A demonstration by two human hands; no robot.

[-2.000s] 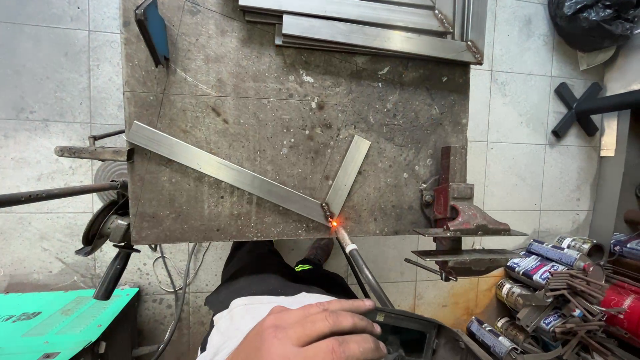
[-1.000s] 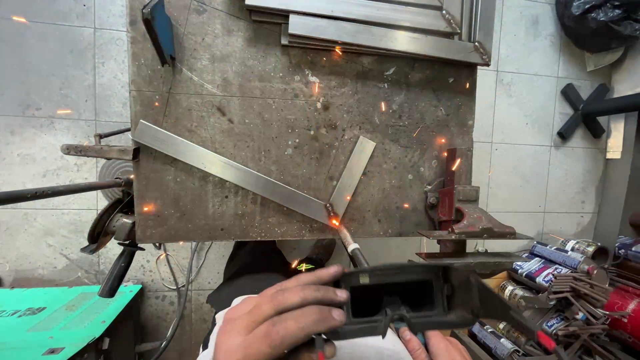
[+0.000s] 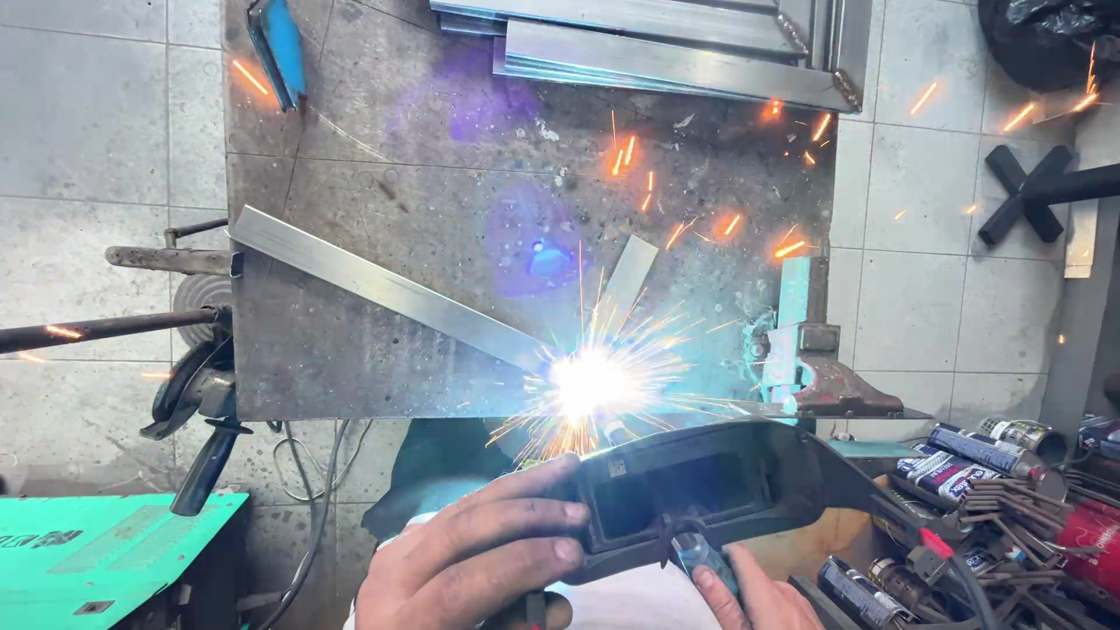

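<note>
My left hand (image 3: 490, 551) grips the left side of a black welding mask (image 3: 814, 472), held below the table's front edge. My right hand (image 3: 752, 595) is closed around the blue-grey handle of a welding torch (image 3: 719, 564), seen past the mask's lower edge. The torch's neck is mostly hidden behind the mask. A bright arc (image 3: 591, 381) burns at the table edge, where a long flat metal bar (image 3: 385, 284) meets a short metal piece (image 3: 632, 271). The glare hides the joint, and sparks fly outward.
Welded metal frames (image 3: 647, 57) are stacked at the table's back. A bench vise (image 3: 840, 385) is on the right edge, an angle grinder (image 3: 206, 394) hangs at the left. Spray cans (image 3: 971, 451) and metal rods lie lower right. A blue object (image 3: 278, 52) stands at the back left.
The glow at the joint has grown into a bright arc with many sparks. The mask has come up into view in front of the torch, and my right hand now shows.
</note>
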